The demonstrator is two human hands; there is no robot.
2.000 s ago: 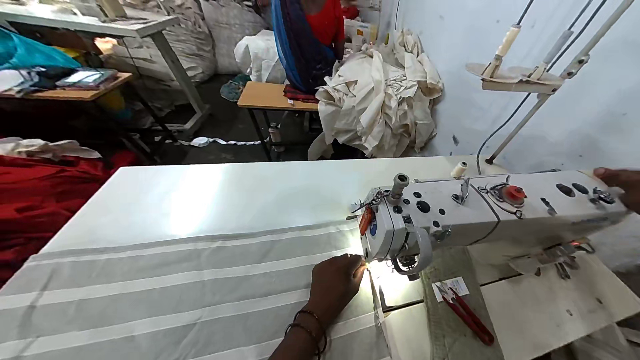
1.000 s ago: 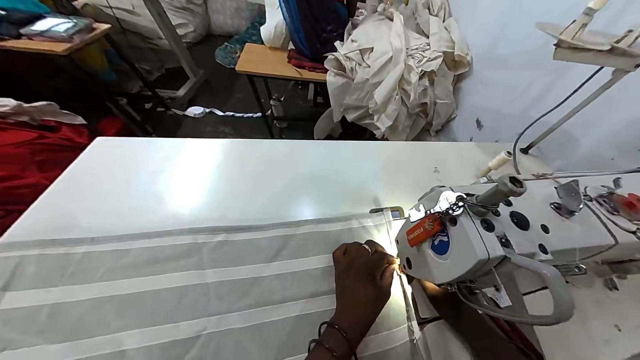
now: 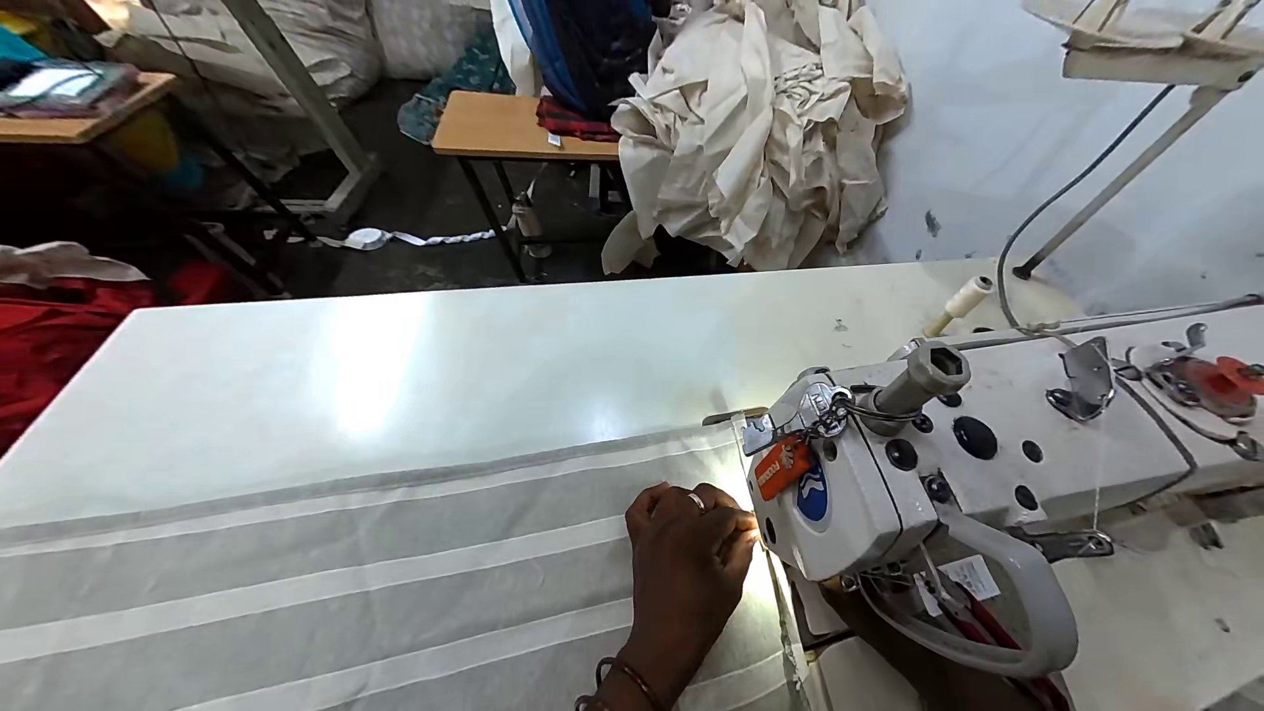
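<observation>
Grey fabric with white stripes (image 3: 395, 553) lies flat on the white sewing table (image 3: 553, 346). My left hand (image 3: 691, 553), with a ring and bangles, pinches the fabric near its right edge, beside the lit needle area. The head of a sewing machine (image 3: 839, 494) stands just right of it and hides the needle. My right hand is hidden under the machine head; only its forearm (image 3: 889, 642) shows, passing below the grey curved guard (image 3: 1037, 612). Red-handled snips (image 3: 987, 627) lie behind that guard. An orange tag (image 3: 783, 467) hangs from the machine.
A cream thread cone (image 3: 963, 301) stands at the table's back, near a thread stand (image 3: 1116, 178). Beyond are a heap of cream cloth (image 3: 750, 138), a small wooden table (image 3: 494, 128) with a person in dark blue clothing beside it, and red cloth (image 3: 49, 336) at left.
My right hand was at the machine's far right two seconds ago; its arm now reaches beneath the machine head. My left hand stays at the fabric's edge. The view has shifted closer to the machine head.
</observation>
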